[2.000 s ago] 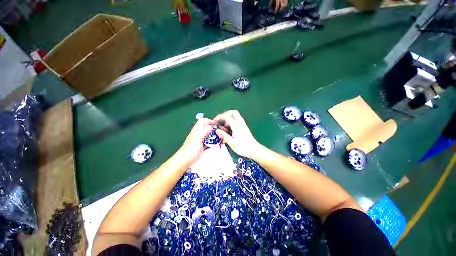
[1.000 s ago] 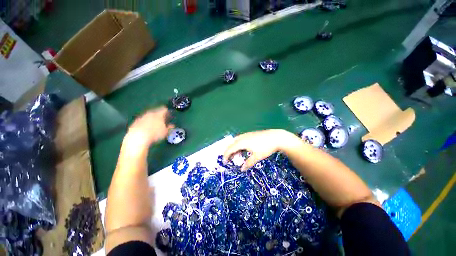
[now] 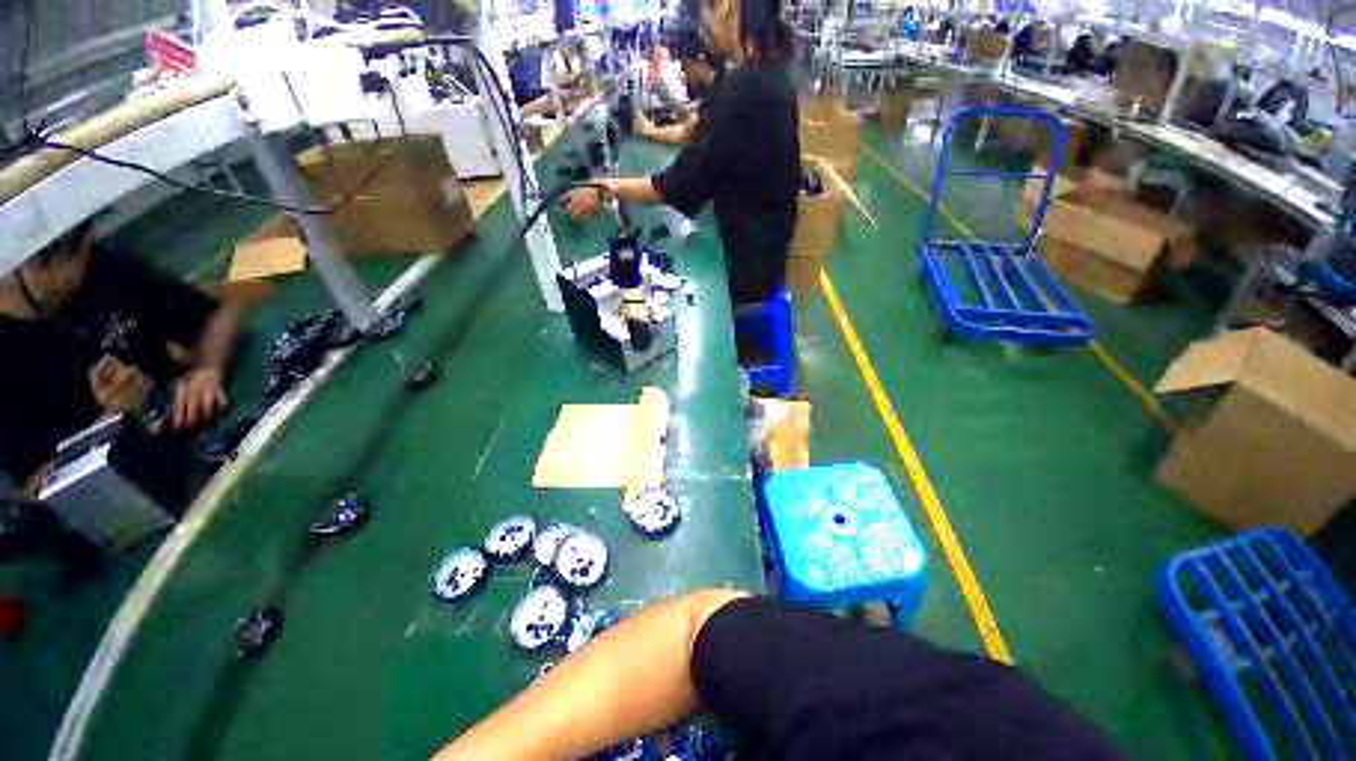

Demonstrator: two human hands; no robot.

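My right forearm and dark sleeve cross the bottom of the view; my right hand is cut off by the lower edge. My left hand is not in view. Several round white housings with dark holes [image 3: 580,559] lie in a loose cluster on the green belt [image 3: 402,595], just beyond my forearm. One more housing [image 3: 654,510] lies apart, at the cardboard piece. A little of the blue circuit board heap [image 3: 677,743] shows below my forearm. Dark partly assembled units [image 3: 341,515] lie spaced along the belt at left.
A tan cardboard piece [image 3: 592,443] lies beyond the housings. A black and silver fixture [image 3: 628,305] stands farther up the belt, by a standing person. Another person works at left. A blue stool [image 3: 843,532], blue trolleys [image 3: 1005,290] and open cartons [image 3: 1264,424] are at right.
The view has swung right and up. The housings now appear left of centre, most of the board heap has left the picture, and both hands are out of it.
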